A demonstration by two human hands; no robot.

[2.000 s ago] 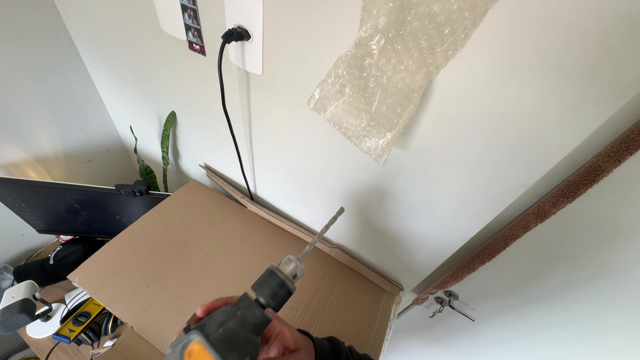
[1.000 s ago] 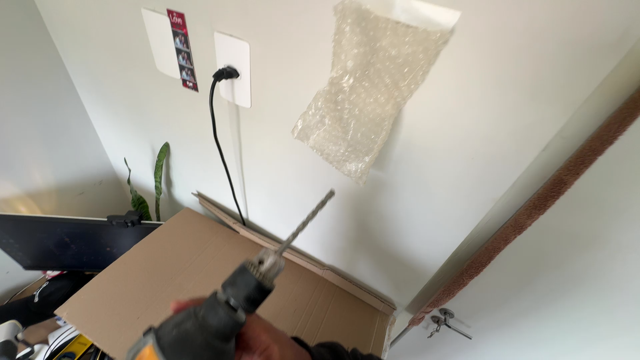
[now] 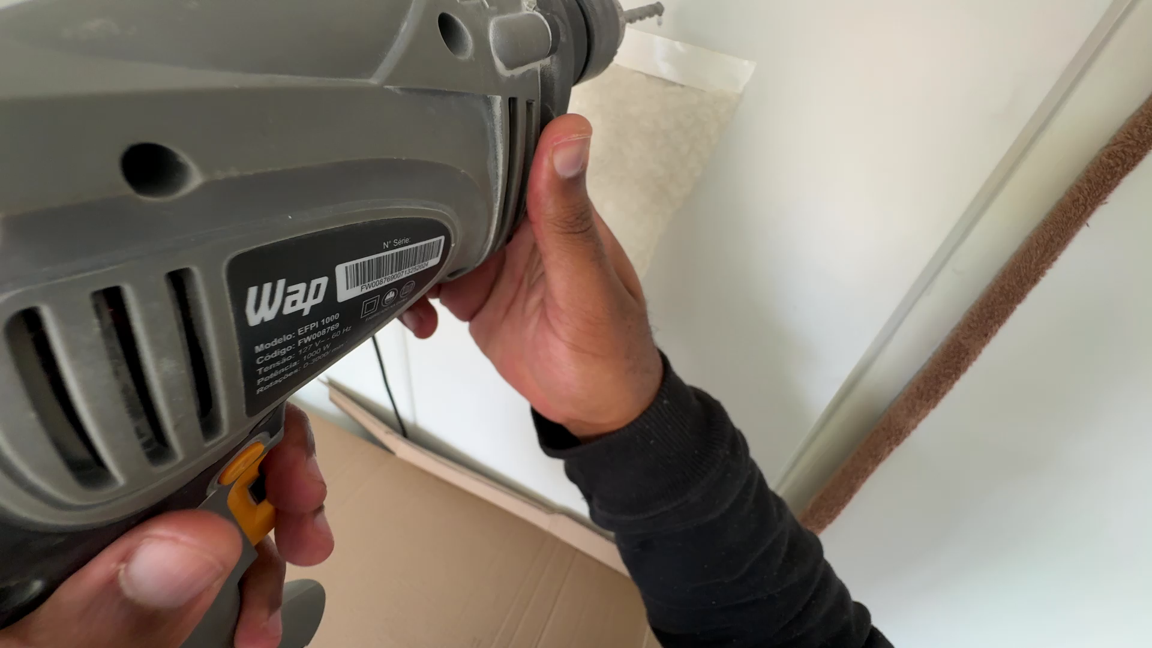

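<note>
A large grey Wap electric drill (image 3: 315, 162) fills the left half, pointing to the upper right. My left hand (image 3: 180, 558) grips its handle at the lower left, thumb on the near side and fingers around the front by the yellow trigger (image 3: 256, 508). Against the front of the drill's body, just behind the chuck (image 3: 598, 36), my right hand (image 3: 576, 297) supports it with the thumb up and fingers partly hidden beneath. The twist drill bit (image 3: 643, 13) shows at the top edge, apart from the wall in the picture. A label with writing is on the drill's side.
Behind the drill, a translucent plastic wrap (image 3: 666, 135) hangs on the white wall (image 3: 837, 144) by a strip of tape. Cardboard (image 3: 396, 549) lies below along the wall, with a black cable (image 3: 387, 387) above its edge. A brown fuzzy strip (image 3: 972, 333) runs diagonally at the right.
The drill has come much closer to the camera and turned side-on, pointing right. Both hands now show on it; earlier frames show the bit pointing up toward the wall, below the plastic.
</note>
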